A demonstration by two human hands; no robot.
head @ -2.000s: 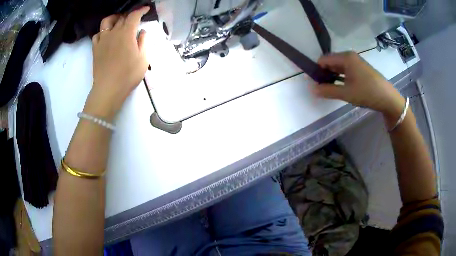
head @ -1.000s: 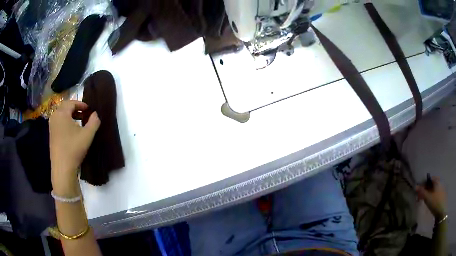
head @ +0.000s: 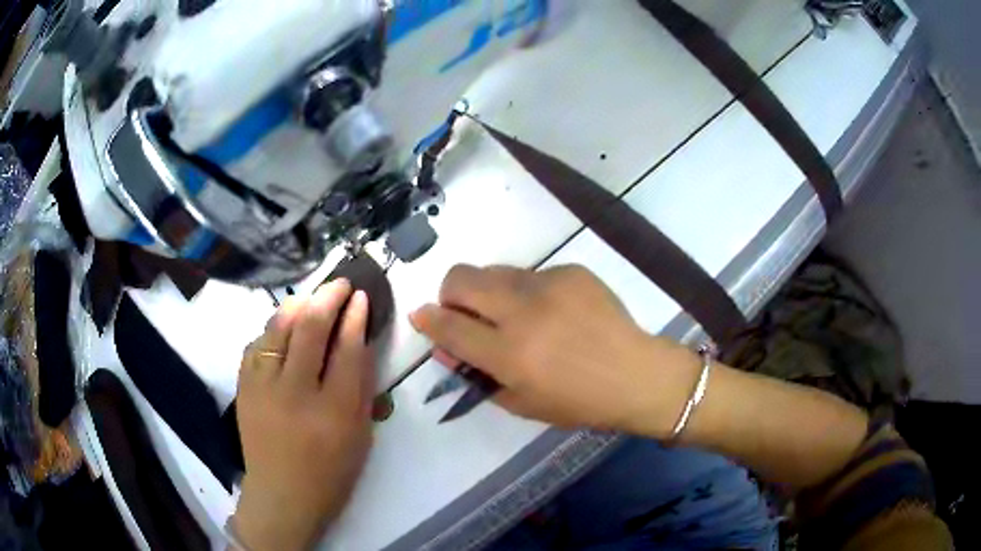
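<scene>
My left hand (head: 312, 382) presses a small dark brown fabric piece (head: 371, 288) flat on the machine bed, its far end under the needle area (head: 360, 231). My right hand (head: 527, 334) is just right of the piece, thumb and forefinger near its edge, with dark pointed thread snips (head: 469, 396) held in the palm, blades towards the left. A long dark brown binding strip (head: 613, 224) runs from a small metal guide right of the needle down over the table's front edge. The grey square tab (head: 412, 237) is beside the foot.
The white machine head (head: 242, 65) with blue stripe fills the upper left. Another strip length (head: 753, 92) crosses the bed at the right. Long dark pieces (head: 178, 382) lie at the left, with crumpled clear plastic (head: 16, 215) beyond. The ruler-marked edge (head: 489, 484) runs along the front.
My left hand has gone from the long pieces at the left to the needle area, now on a fabric piece. My right hand has come up from below the table edge. The view has shifted closer to the head.
</scene>
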